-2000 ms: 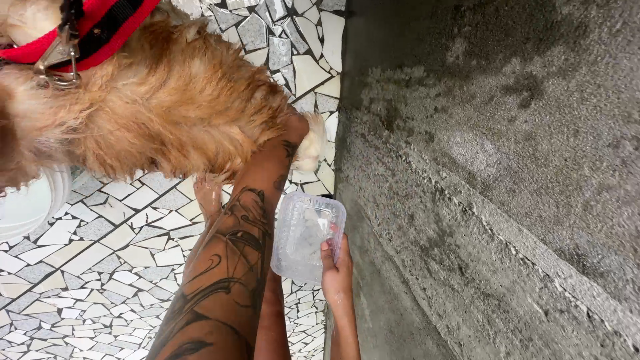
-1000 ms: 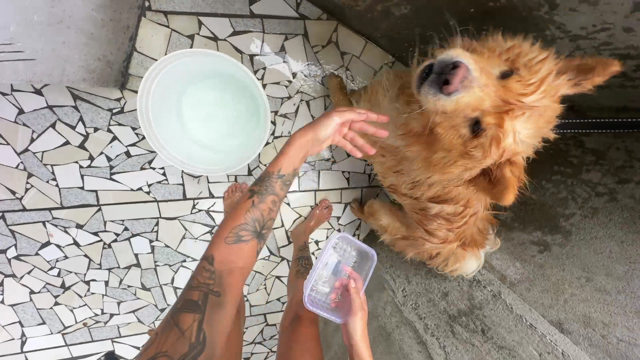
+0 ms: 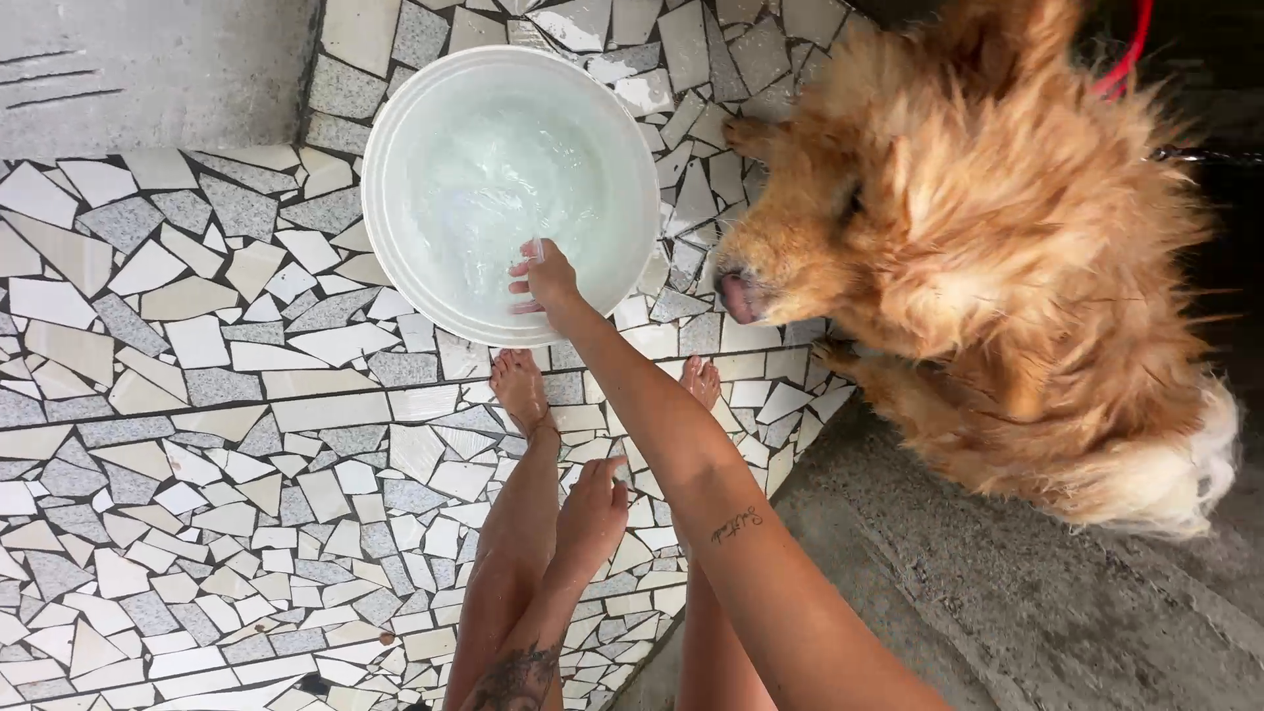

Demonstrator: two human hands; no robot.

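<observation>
A round white plastic tub point(image 3: 383, 222) of water stands on the mosaic floor. My right hand point(image 3: 543, 281) reaches over its near rim, with a clear edge of the plastic container point(image 3: 538, 249) between the fingers; the rest of the container is hard to make out in the rippling water. Lower down, my left hand point(image 3: 592, 509) hangs above my left leg with loosely bent fingers and nothing seen in it. To the right of the tub, a wet golden-brown dog point(image 3: 948, 257) has its head lowered, its nose toward the tub. Neither hand touches it.
Broken-tile mosaic flooring point(image 3: 197, 385) with low step edges surrounds my bare feet point(image 3: 521, 390). Rough grey concrete point(image 3: 889, 583) lies at the lower right, and a grey slab point(image 3: 148, 79) at the upper left. A red strap point(image 3: 1128, 59) and a dark lead point(image 3: 1205, 155) show by the dog.
My right hand has moved with the container from beside my legs into the tub. My left hand has drawn back from near the dog's chest. The dog has lowered its raised head.
</observation>
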